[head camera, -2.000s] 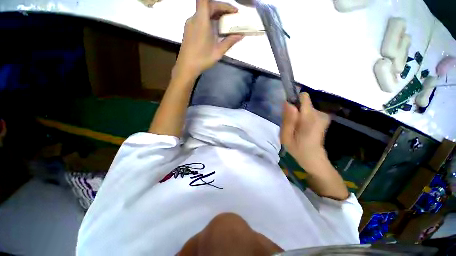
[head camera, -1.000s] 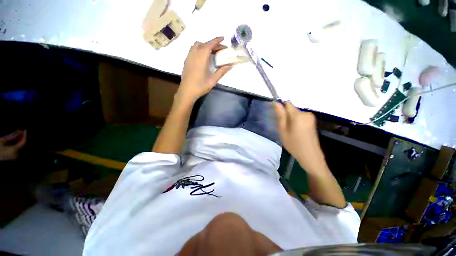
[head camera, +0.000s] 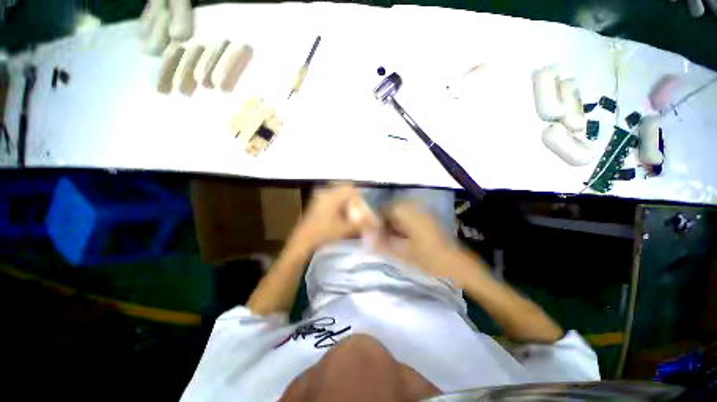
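Note:
My left hand (head camera: 329, 213) and my right hand (head camera: 422, 235) are close together over my lap, just off the bench's near edge, and both are blurred. A cream housing (head camera: 362, 214) is between them, held in my left hand; its details are blurred. My right hand's fingers are by its right end, and its exact grip cannot be told. The hammer (head camera: 428, 141) lies on the bench, its silver head away from me and its black grip over the near edge. A thin dark pin (head camera: 398, 137) lies left of its shaft. A small round black part (head camera: 380, 71) lies by the head.
A beige frame with a dark window (head camera: 263, 133) and a small screwdriver (head camera: 301, 76) lie left of the hammer. Several cream bars (head camera: 189, 69) lie further left. Cream housings (head camera: 563, 145) and a green board strip (head camera: 612, 161) lie right. A blue stool (head camera: 72, 220) stands below left.
The hammer has left my right hand and lies on the bench. My left hand has brought the cream housing from the bench to my lap, and my right hand has moved in beside it. The view shows more bench.

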